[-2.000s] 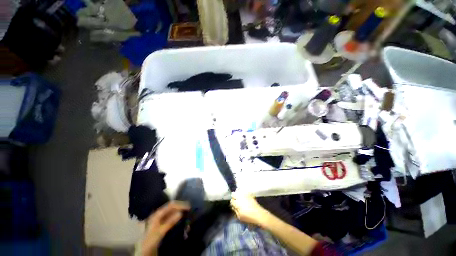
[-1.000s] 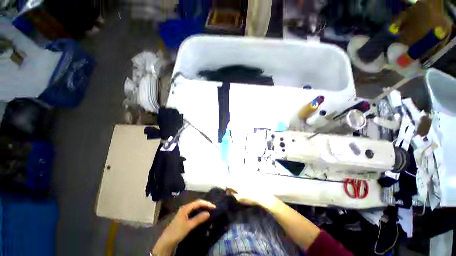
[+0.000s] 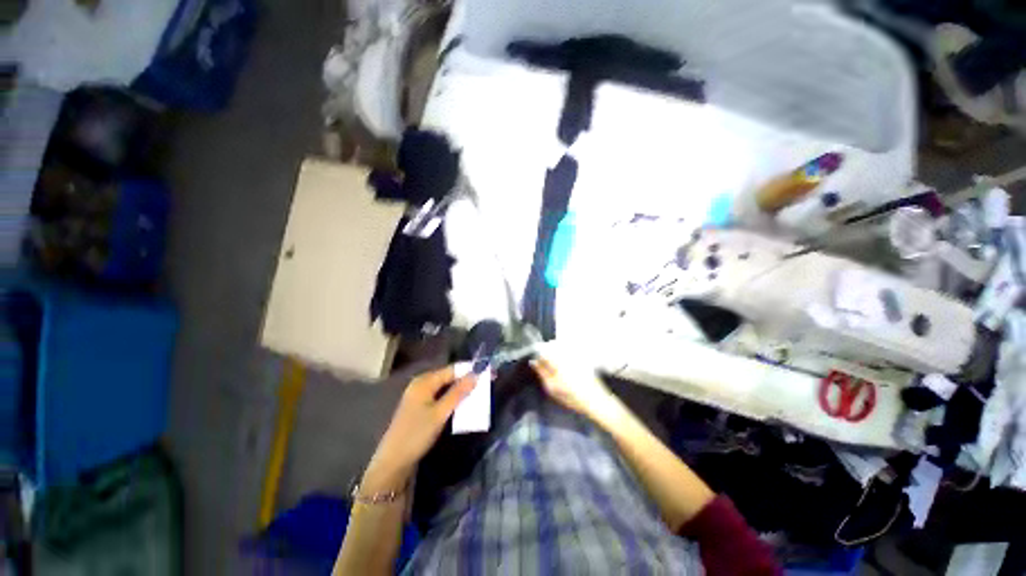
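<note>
My left hand (image 3: 433, 407) is at the table's front edge over my lap, its fingers closed on a white paper ticket (image 3: 473, 398). My right hand (image 3: 563, 378) is just to the right, its fingertips pinching a thin pale strip (image 3: 515, 351) that runs between both hands. A small dark clump (image 3: 485, 336) shows by the left fingertips; dark fabric below is partly hidden by the hands. A long black strip of fabric (image 3: 546, 253) lies on the white table up from the hands. A tied black bundle (image 3: 414, 281) lies on the table's left edge.
The sewing machine (image 3: 833, 295) and red-handled scissors (image 3: 847, 396) are at the right. A white tray (image 3: 788, 68) with black pieces (image 3: 608, 56) is behind. A pale board (image 3: 326, 264) is left, blue crates (image 3: 107, 371) farther left.
The view has shifted down and right. The white ticket and pale strip now show between my hands, where a black clump was held. The long black strip on the table reaches nearer to me.
</note>
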